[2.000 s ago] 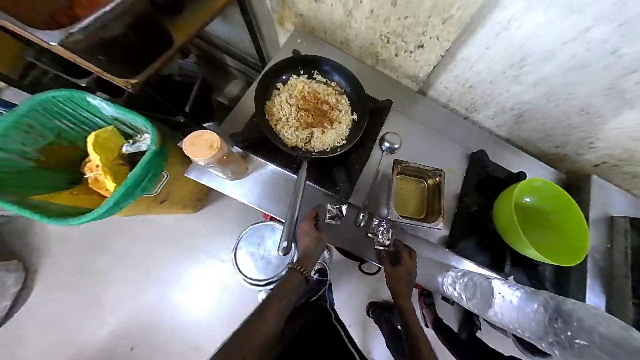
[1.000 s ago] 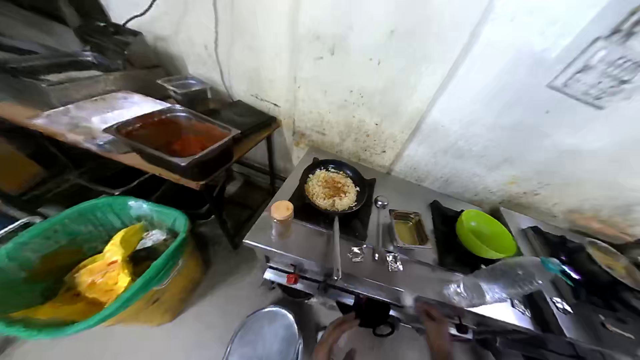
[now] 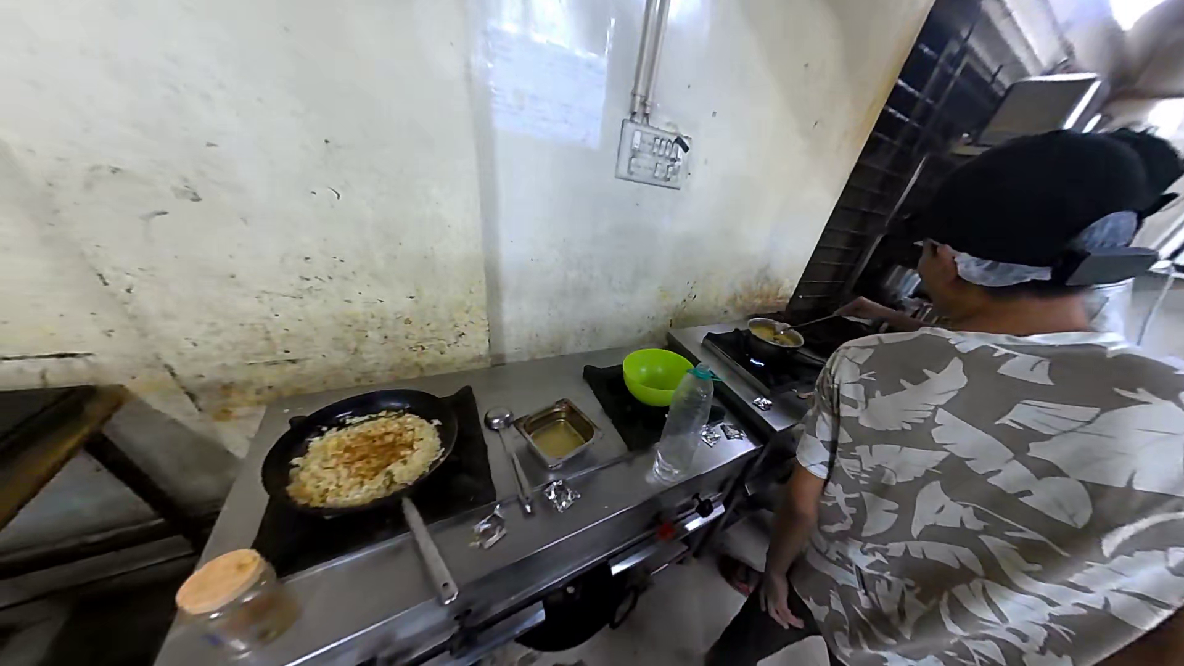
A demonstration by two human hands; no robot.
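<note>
Neither my left hand nor my right hand shows in the head view now. A black frying pan (image 3: 433, 413) sits on the left burner, with chopped white food (image 3: 365, 460) in it and reddish-brown powder over the middle. Its metal handle (image 3: 430, 552) points toward the counter's front edge. To the right of the pan lie a metal ladle (image 3: 511, 462) and a square steel container (image 3: 557, 433) of yellowish liquid. Crumpled foil (image 3: 488, 527) and another foil piece (image 3: 561, 496) lie in front. A jar with an orange-tan lid (image 3: 222, 583) stands at the counter's near left.
A green plastic bowl (image 3: 655, 376) rests on the middle burner, beside an upright clear plastic bottle (image 3: 684, 425). At the right stands a person in a leaf-patterned shirt (image 3: 980, 490), one hand toward a small pan (image 3: 775, 335) on a farther stove. A wooden-edged table (image 3: 65, 435) is at left.
The view has swung up and to the right, bringing the other person into sight. My hands, at the counter's front edge two seconds ago, have left the view.
</note>
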